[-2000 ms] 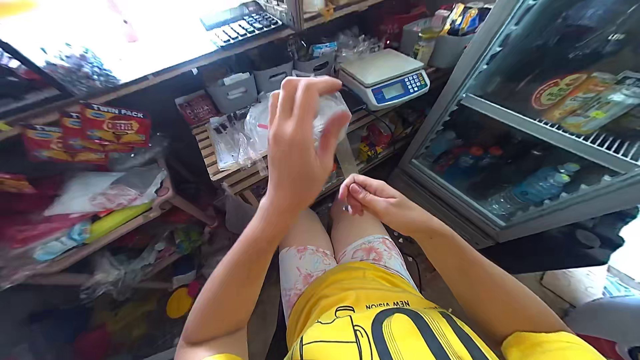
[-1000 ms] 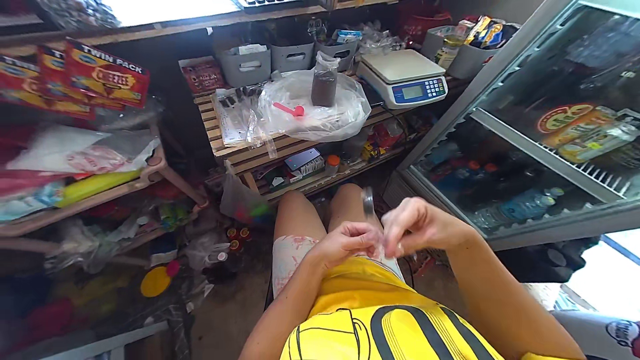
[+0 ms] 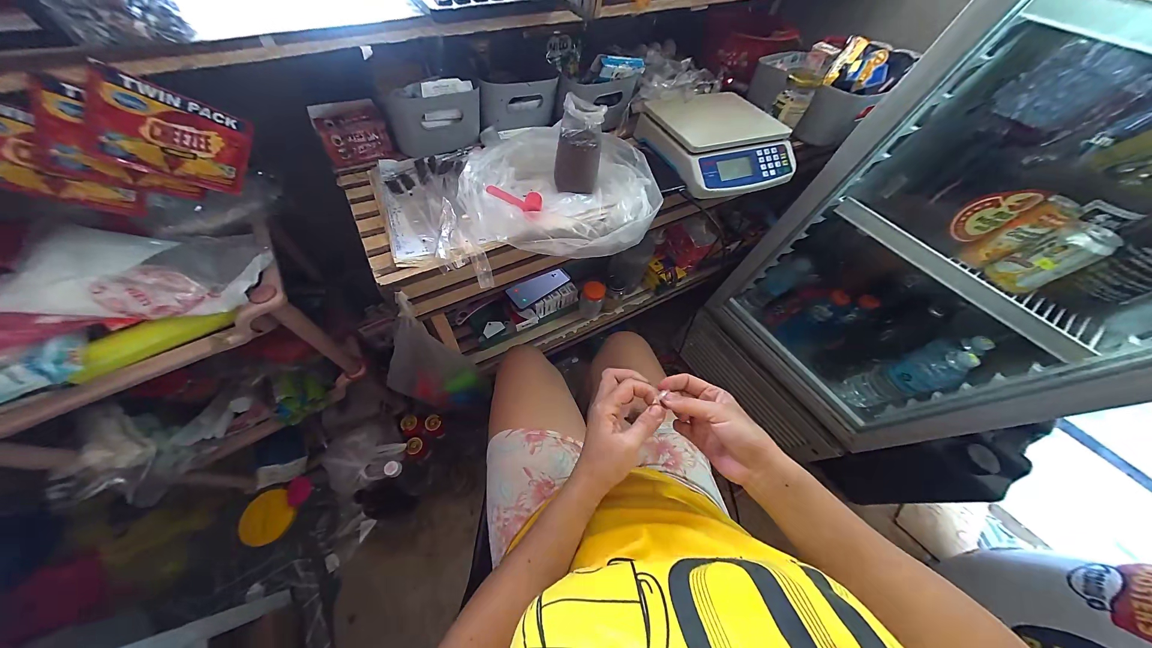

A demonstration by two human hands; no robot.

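My left hand (image 3: 621,432) and my right hand (image 3: 715,427) meet above my lap, thumbs and fingertips pinching a tiny whitish thing (image 3: 661,397), too small to name. On the slatted wooden shelf beyond my knees lies a clear plastic bag (image 3: 486,180) spread out, with a pink plastic scoop (image 3: 515,199) on it. A small knotted bag of dark brown contents (image 3: 578,160) stands upright on it too. Right of these is a digital weighing scale (image 3: 720,144).
A glass-door drink fridge (image 3: 864,270) stands at the right. Grey plastic baskets (image 3: 432,117) line the shelf's back. Red snack packs (image 3: 166,126) hang at the left over a cluttered rack (image 3: 297,328). A smartphone (image 3: 537,288) lies on the lower shelf.
My left hand, raised before the shelf two seconds ago, is now down at my lap beside my right hand. The knotted brown bag, hidden at first, is in sight on the shelf.
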